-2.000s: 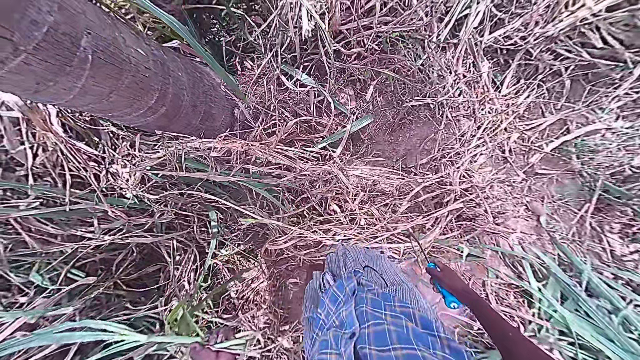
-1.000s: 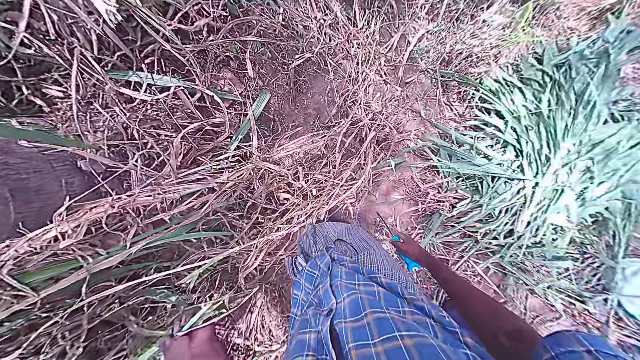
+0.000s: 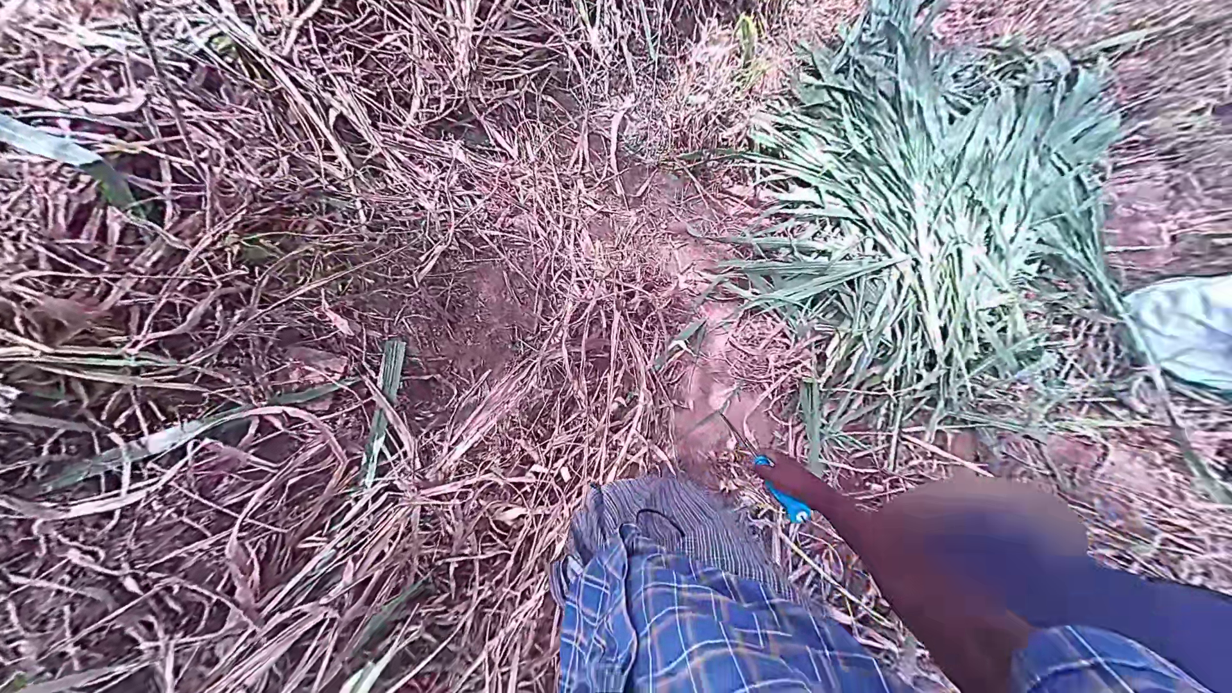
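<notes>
My right hand [image 3: 791, 478] is closed around the blue handle [image 3: 791, 506] of a thin-bladed hand tool, low and right of the middle of the head view. The dark, narrow metal part [image 3: 739, 433] points up and left over a bare patch of soil; its full shape cannot be told. Just beyond the hand lies a large heap of cut green grass [image 3: 924, 241]. The blue plaid shirt [image 3: 712, 616] I wear fills the bottom middle. My left hand is out of the frame.
Dry straw and stalks [image 3: 241, 289] cover the ground at the left and middle. A single green leaf blade [image 3: 385, 404] lies among them. A pale sack-like thing [image 3: 1189, 327] is at the right edge. A blurred patch covers part of the area beside my right forearm.
The view has swung right, so the trunk has left the frame and the whole grass heap shows. My left hand, at the bottom left a second ago, is out of sight. My right hand keeps the blue-handled tool.
</notes>
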